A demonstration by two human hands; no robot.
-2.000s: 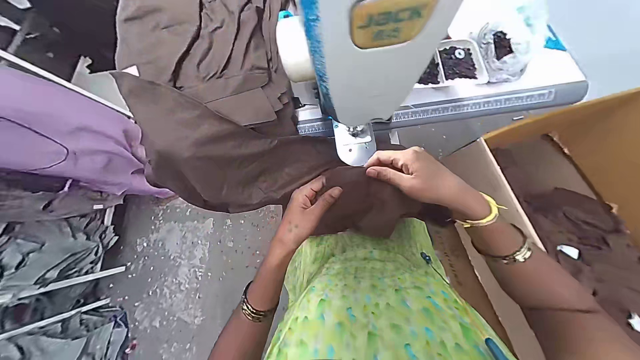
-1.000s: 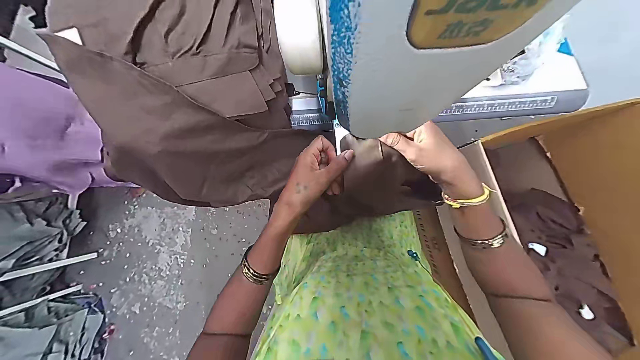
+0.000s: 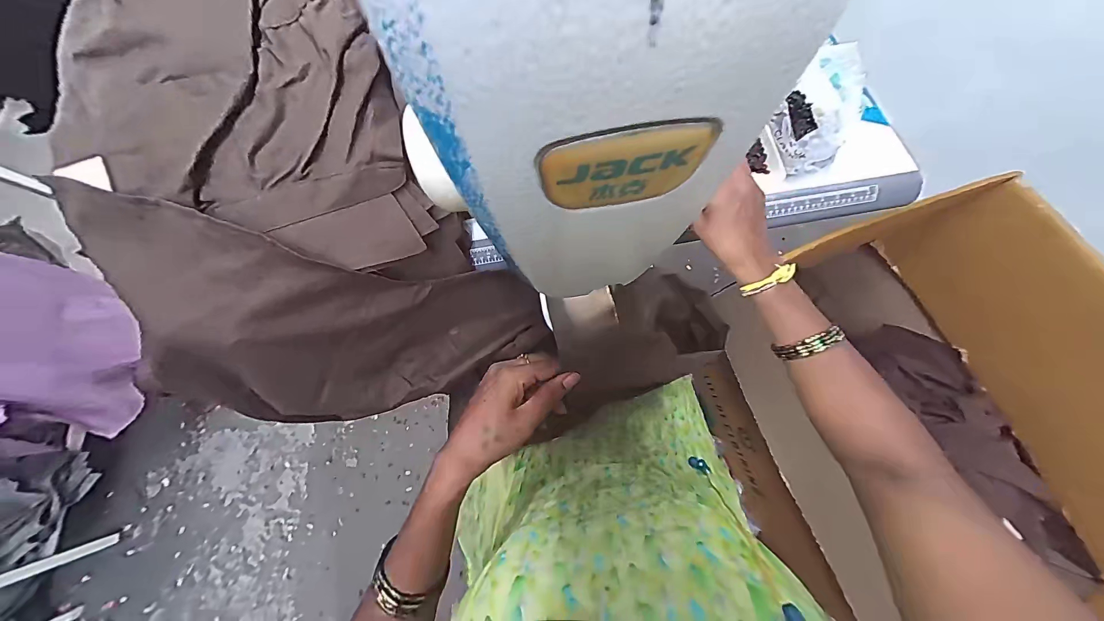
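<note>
A white and blue Jack sewing machine [image 3: 552,78] fills the upper middle of the head view, its needle area hidden behind the head. Brown fabric [image 3: 328,336] runs from the left under the machine head and hangs over my lap. My left hand [image 3: 509,410] grips its edge between thumb and fingers, just below the machine. My right hand [image 3: 737,220] is off the cloth, reaching past the right side of the machine head towards the small containers of dark bits; its fingertips are partly hidden, and whether they hold anything cannot be told.
At right stands a cardboard box [image 3: 975,250] with brown cloth pieces [image 3: 940,397] inside. A plastic bag [image 3: 819,112] lies on the machine bed's far right. More brown garments [image 3: 224,95] are heaped at upper left, purple cloth [image 3: 65,345] at far left. Scraps litter the floor [image 3: 250,500].
My right hand has let go of the cloth beside the needle area and moved up and right past the machine head. My left hand stays on the fabric. The view has shifted closer to the machine.
</note>
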